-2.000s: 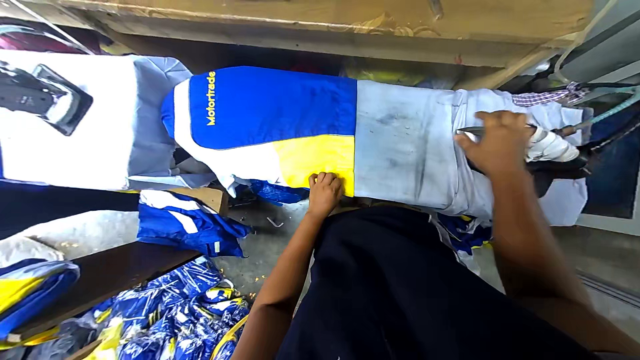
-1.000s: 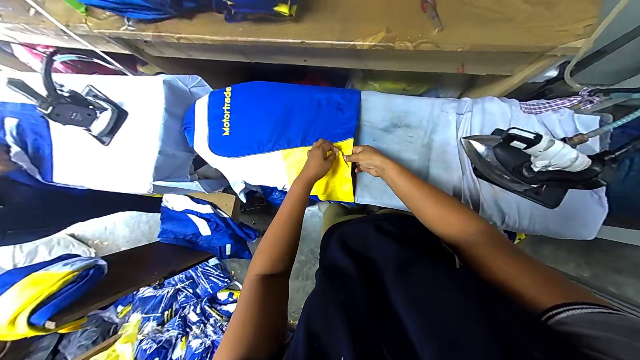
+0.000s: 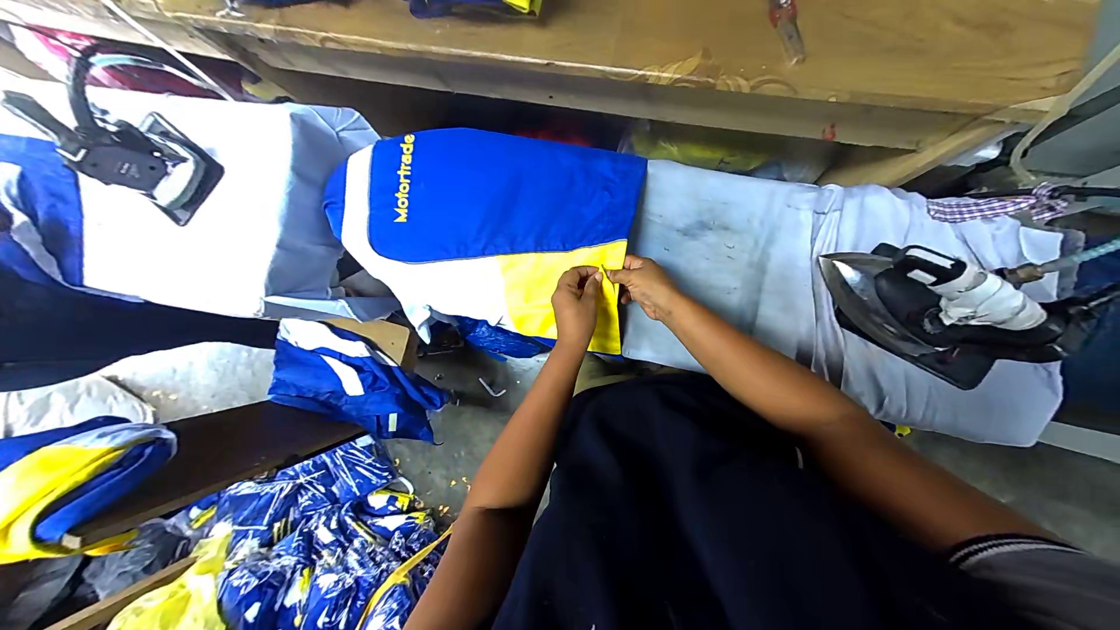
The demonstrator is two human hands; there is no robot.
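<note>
A blue, white and yellow garment (image 3: pixel 507 197) with yellow lettering is pulled over the left end of a narrow ironing board (image 3: pixel 726 254) padded with pale cloth. At the garment's yellow lower edge, my left hand (image 3: pixel 577 302) pinches the fabric between thumb and fingers. Just right of it, my right hand (image 3: pixel 645 284) grips the same edge, the fingertips of both hands almost touching. An electric iron (image 3: pixel 941 311) with a white-wrapped handle lies on the board's right end, its pointed tip towards the left.
A second iron (image 3: pixel 144 162) stands on another white-covered board (image 3: pixel 192 219) at left. Behind runs a wooden table (image 3: pixel 595 44). A blue-and-white garment (image 3: pixel 346 376) hangs over a dark bench (image 3: pixel 236 451); plastic-wrapped garments (image 3: pixel 306 542) are heaped below. A folded yellow-and-blue garment (image 3: pixel 70 486) lies at far left.
Two seconds ago my right hand was on the right iron's handle; it has let go and moved left to the garment's edge. My left hand, flat on the yellow part then, now pinches it.
</note>
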